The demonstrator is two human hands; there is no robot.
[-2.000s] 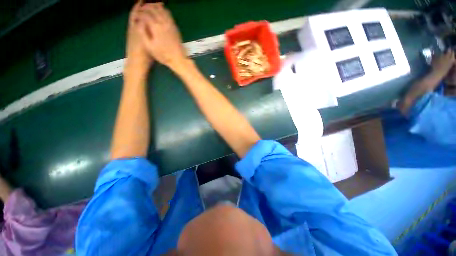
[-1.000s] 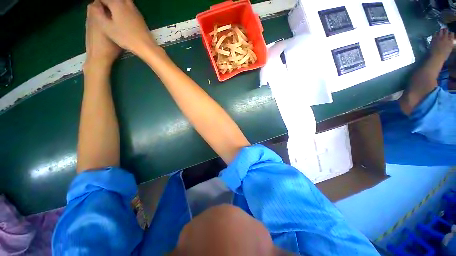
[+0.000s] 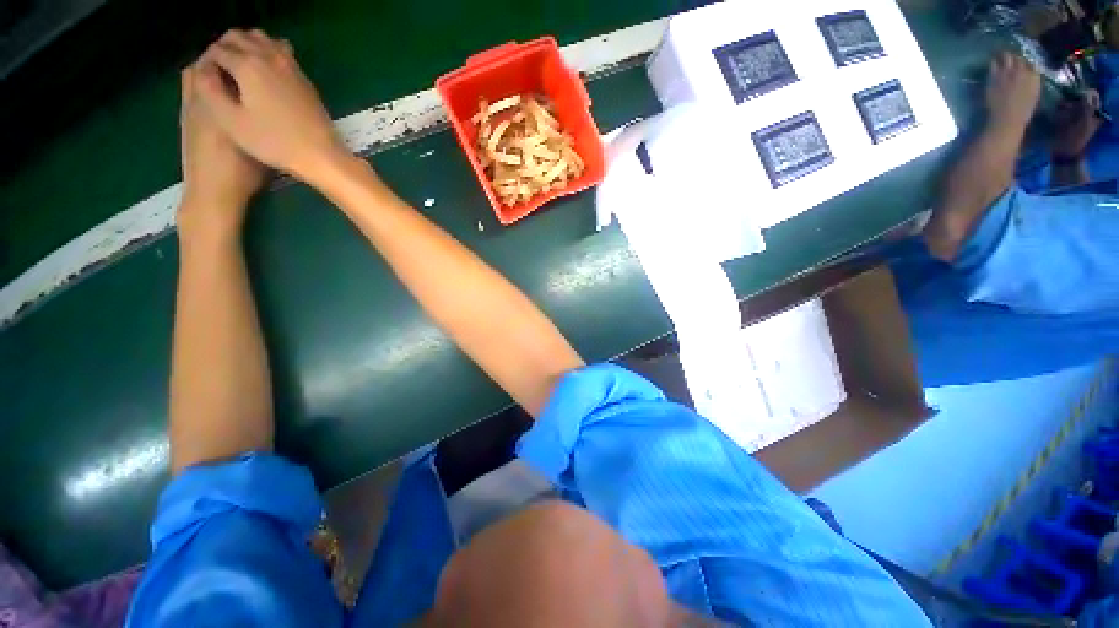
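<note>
My right hand (image 3: 273, 108) lies over my left hand (image 3: 216, 145), the two touching at the worn white rail, left of the bin. No object shows in either hand; the left palm and fingers are mostly hidden. A red bin (image 3: 573, 101) holds loose tan strips (image 3: 525, 150) on the green bench (image 3: 405, 264). Right of it stands a white foam tray (image 3: 800, 101) with several dark rectangles, possibly batteries (image 3: 756, 66). A white film (image 3: 687, 264) beside the tray hangs over the bench edge.
The white rail (image 3: 92, 243) borders a darker green surface beyond. An open cardboard carton (image 3: 877, 356) with white sheets (image 3: 792, 368) is below the bench. Another person's arm (image 3: 982, 166) reaches in at the right. Pink cloth (image 3: 92, 601) shows at lower left.
The bin, tray and film have shifted left in the picture as the view moved. My hands stay together at the rail and now show fully, lower in the picture.
</note>
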